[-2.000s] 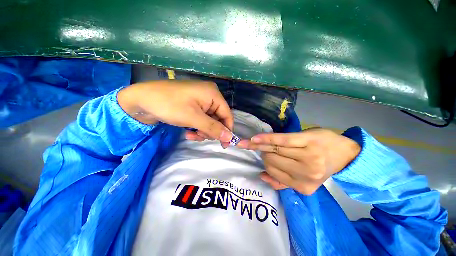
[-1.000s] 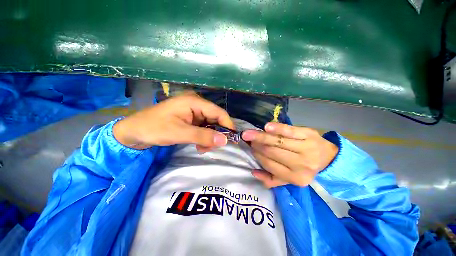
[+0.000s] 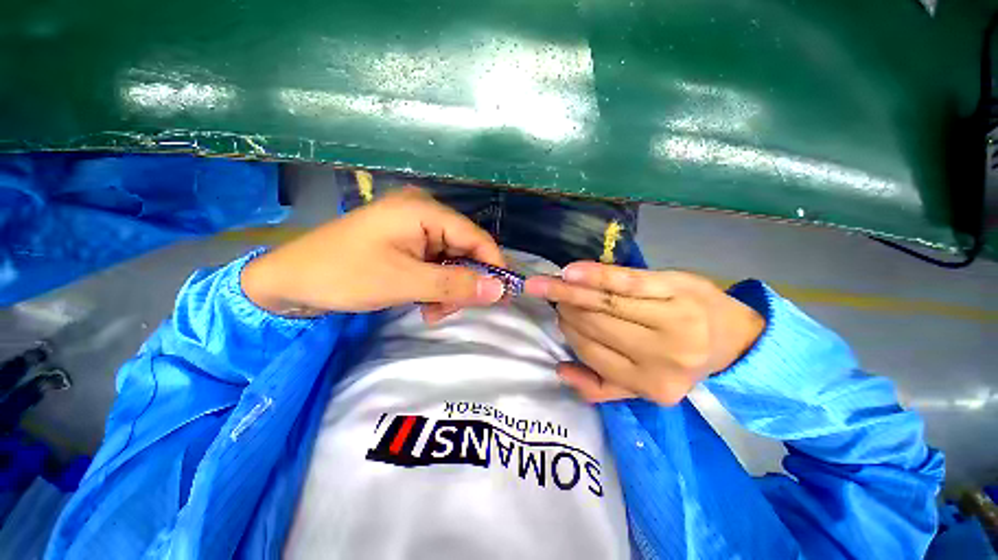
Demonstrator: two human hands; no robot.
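Note:
A fingertip-sized strip with a purple-blue and white pattern, perhaps a small circuit board (image 3: 512,283), is held above the lap. My left hand (image 3: 367,257) pinches it between thumb and index finger, and the thumb covers part of it. My right hand (image 3: 651,328) has its fingertips at the strip's right end, with the other fingers curled. Whether the right fingertips grip the strip or another small part cannot be told.
A glossy green bench mat (image 3: 394,66) spans the top, its edge just beyond my hands. Blue cloth (image 3: 120,213) lies at left. A black cable (image 3: 930,260) hangs from the bench edge at right. Grey floor with a yellow line (image 3: 875,305) shows below.
The strip, first a small patterned end at the left fingertips, now shows a longer dark edge between left thumb and index finger. Both hands have shifted slightly up in the picture and stay together.

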